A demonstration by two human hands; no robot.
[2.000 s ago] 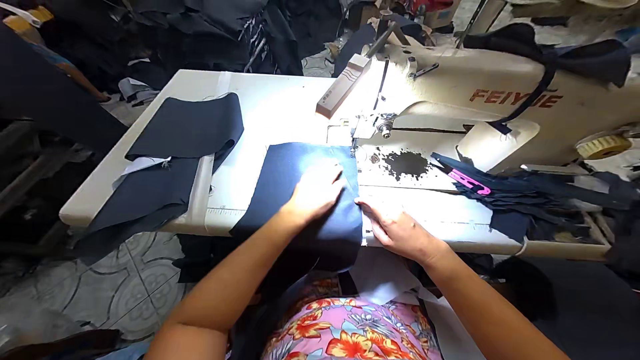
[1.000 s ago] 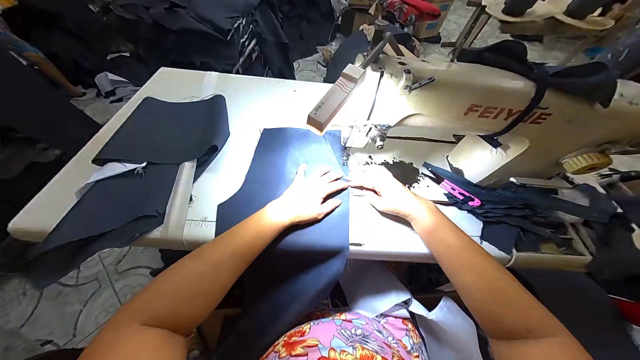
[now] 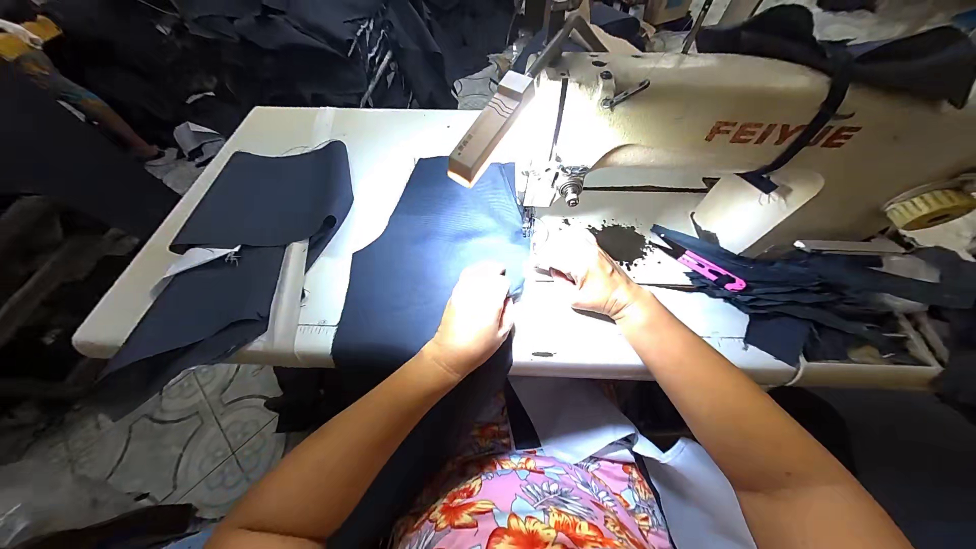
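A dark navy fabric panel (image 3: 404, 267) lies on the white sewing table (image 3: 381, 130), its right edge at the needle and presser foot (image 3: 528, 217) of a cream Feiyue sewing machine (image 3: 656, 114). My left hand (image 3: 476, 313) is closed on the panel near its right edge, below the needle. Just right of the presser foot is my right hand (image 3: 591, 278), its fingers bent near the needle plate; glare hides whether they hold anything. A small lamp (image 3: 492, 126) shines from above onto the cloth. The panel's lower part hangs over the front edge beside a floral garment (image 3: 534, 503).
Folded dark fabric pieces (image 3: 267, 198) lie at the table's left, some hanging over its edge. Pink-handled thread snips (image 3: 713, 271) rest on dark scraps (image 3: 808, 297) at the right. White cloth (image 3: 564, 415) hangs in front. Another person's arm (image 3: 114, 122) shows at the upper left.
My left hand has gone from lying flat with spread fingers to a closed grip, lower on the cloth. My right hand has moved right, apart from the left. The panel reaches farther past the needle than at first.
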